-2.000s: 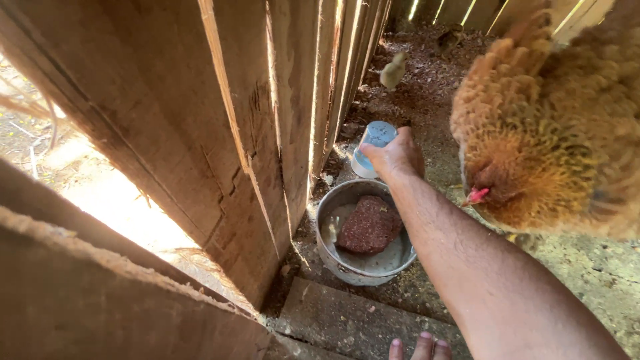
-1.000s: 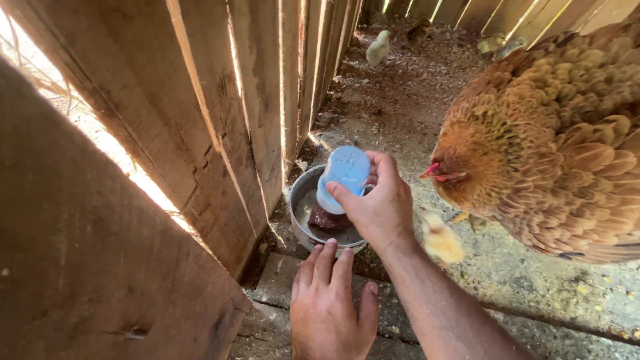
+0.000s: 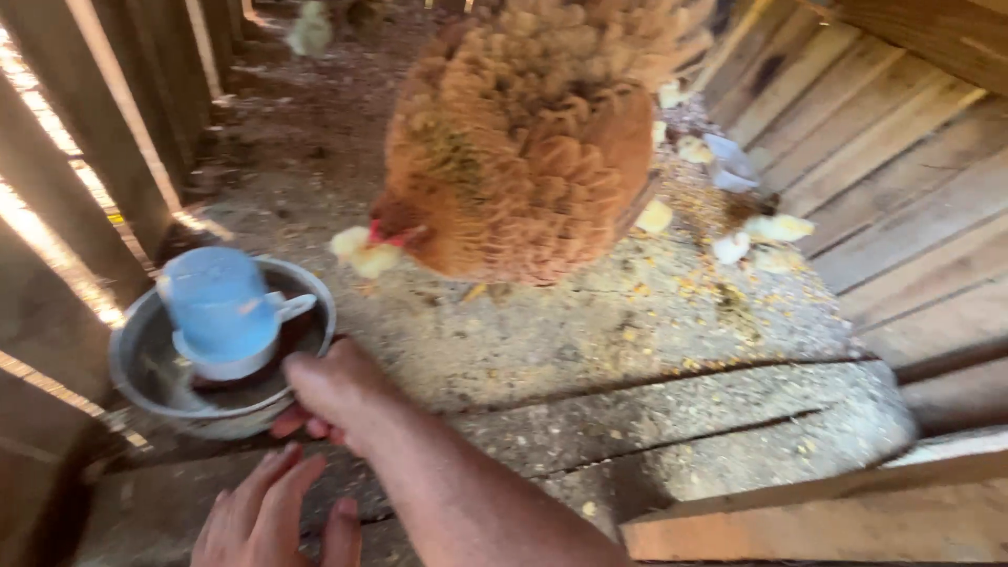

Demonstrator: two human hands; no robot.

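Observation:
A round metal pan [image 3: 126, 378] stands against the slatted wall at the left. Upside down inside it is a blue plastic cup [image 3: 216, 303] with a handle, resting over a dark reddish stone or block that is mostly hidden. My right hand [image 3: 335, 394] grips the near right rim of the pan, thumb at the rim and fingers below. Just in front of the pan, my left hand [image 3: 276, 512] has its fingers apart and holds nothing. Beyond the pan, a brown hen [image 3: 520, 165] lowers its head to a yellow chick [image 3: 366, 252].
Several chicks [image 3: 776, 228] stand at the right among scattered yellow grain, near a whitish plastic container [image 3: 731, 163]. Another chick [image 3: 309, 30] is at the far left. A wooden board wall [image 3: 890, 181] closes the right side, and a wooden beam [image 3: 827, 512] crosses the lower right.
My right hand has let go of the blue cup, which was held over the pan, and has taken the pan's rim. The view has swung right.

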